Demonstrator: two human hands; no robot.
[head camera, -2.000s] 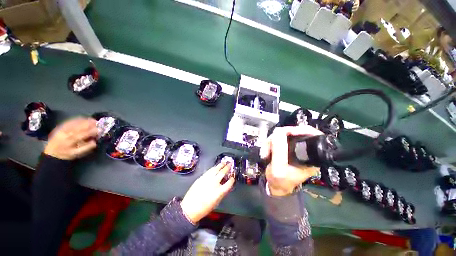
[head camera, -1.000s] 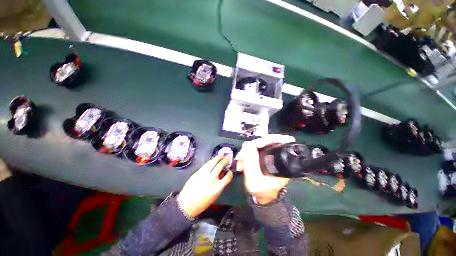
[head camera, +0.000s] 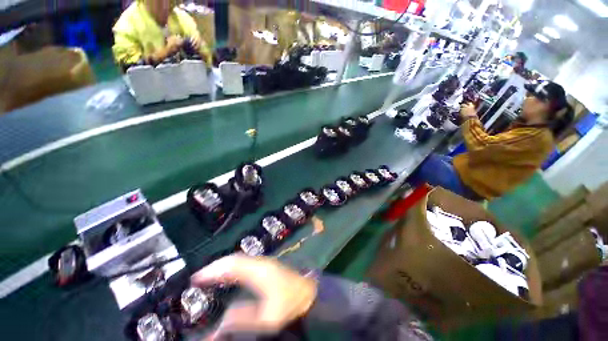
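Note:
My right hand (head camera: 270, 293) is at the bottom centre, blurred, with its fingers around the edge of a black housing (head camera: 197, 303) with a silver inner part. Another black housing (head camera: 152, 328) sits beside it at the bottom edge. From there a diagonal row of like housings (head camera: 294, 213) runs up to the right. The white screw feeder box (head camera: 120, 233) stands left of them, with its lighter tray in front. My left hand is not in view. I cannot make out the screwdriver.
A single housing (head camera: 68, 264) stands left of the feeder. Two more (head camera: 208, 198) stand behind the row, and a cluster (head camera: 341, 135) lies farther back. A large carton (head camera: 460, 256) of white and black shells is at the right. A seated person (head camera: 510, 150) is beyond it; another is across the line.
The view has swung right and up, bringing in the carton and people. The screwdriver and my left hand no longer show. My right hand is now at a housing in front of the feeder.

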